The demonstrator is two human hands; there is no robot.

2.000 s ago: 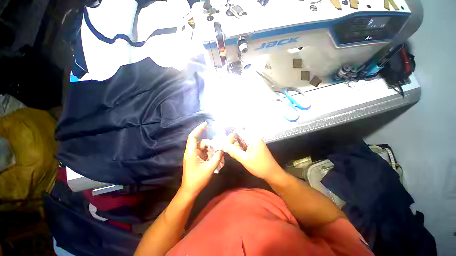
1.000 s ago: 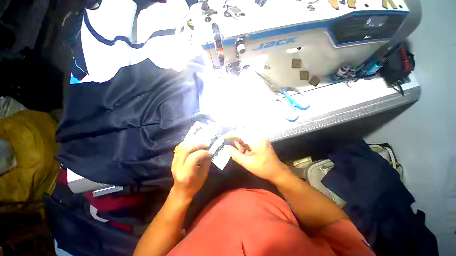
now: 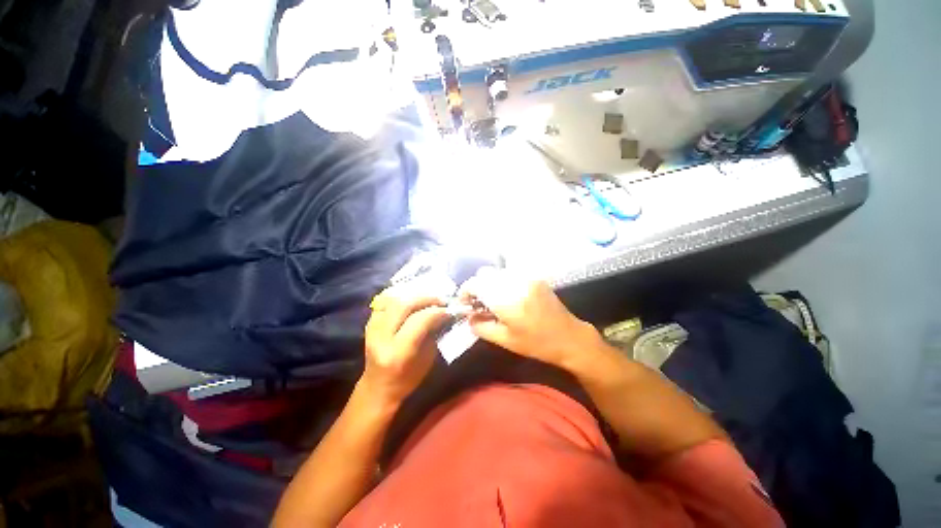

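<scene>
My left hand (image 3: 400,335) and my right hand (image 3: 526,318) meet at the table's front edge, just below the lamp glare. Both hold a small pale piece (image 3: 456,341) between their fingertips; a white corner of it hangs down between the hands. A dark bit shows at its upper side, partly washed out. The navy garment panel (image 3: 268,248) lies left of my hands on the machine table. The needle area (image 3: 477,132) is above the hands, mostly hidden by glare.
The white sewing machine (image 3: 573,103) stands across the back. Blue-handled scissors (image 3: 611,201) lie on the table (image 3: 712,209) right of the glare. White-and-navy garment pieces (image 3: 242,88) lie at the back left. Dark cloth (image 3: 769,376) lies over a bag at the right. A yellow bag (image 3: 57,309) is far left.
Two seconds ago the pale piece was mostly hidden between my fingers; a white corner now shows. Since one second ago my right hand has turned, closing in towards my left fingertips.
</scene>
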